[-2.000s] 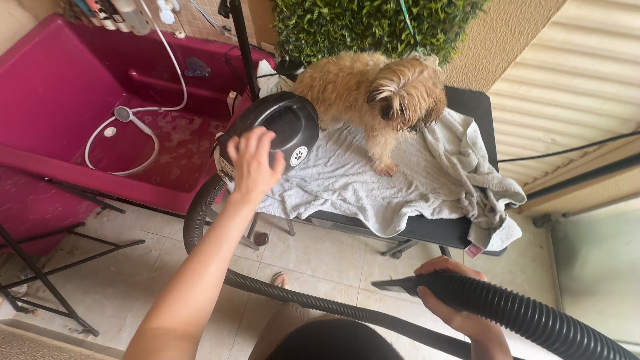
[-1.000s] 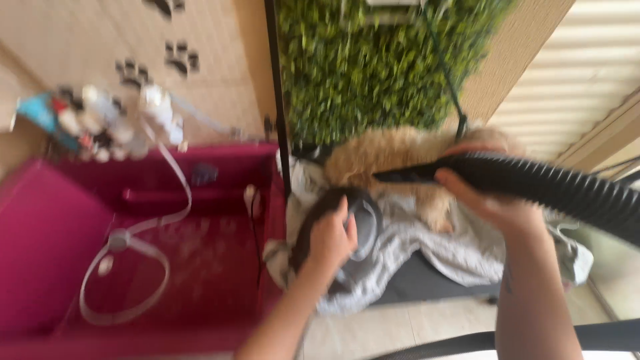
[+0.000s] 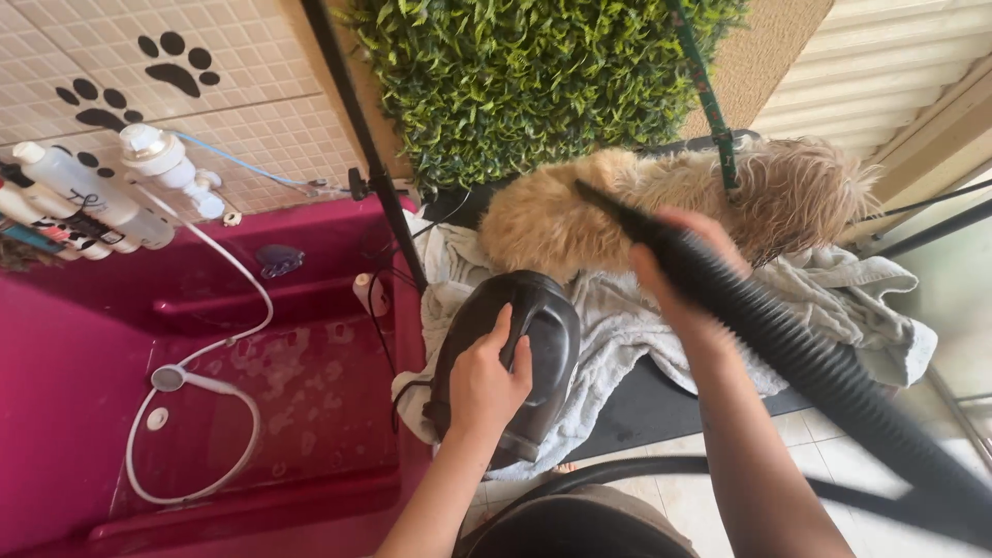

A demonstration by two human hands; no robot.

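Observation:
My left hand (image 3: pixel 490 380) rests on the handle of a black pet dryer (image 3: pixel 554 333), its fingers over the top; whether they grip it is hard to tell. My right hand (image 3: pixel 686 267) holds a black ribbed dryer hose (image 3: pixel 783 333) near its end. The hose's narrow nozzle (image 3: pixel 608 205) points at the back of a wet, tan, long-haired dog (image 3: pixel 554 213). A green patterned strap (image 3: pixel 709 101) comes down to the dog's neck. Dog and dryer are on a grey towel (image 3: pixel 620 325) over a black grooming table (image 3: pixel 651 411).
Left of the table is a magenta tub (image 3: pixel 54 395) with a white shower head (image 3: pixel 168 377) and hose. Bottles (image 3: pixel 116 201) line the tiled wall. A black post (image 3: pixel 349 101) rises between tub and table, beside an artificial hedge panel (image 3: pixel 527 85). Another hose length (image 3: pixel 620 469) curves before my body.
My right hand has brought the nozzle up from below the table edge to over the dog's back. The dog's head has turned away from me. My left hand stays at the dryer.

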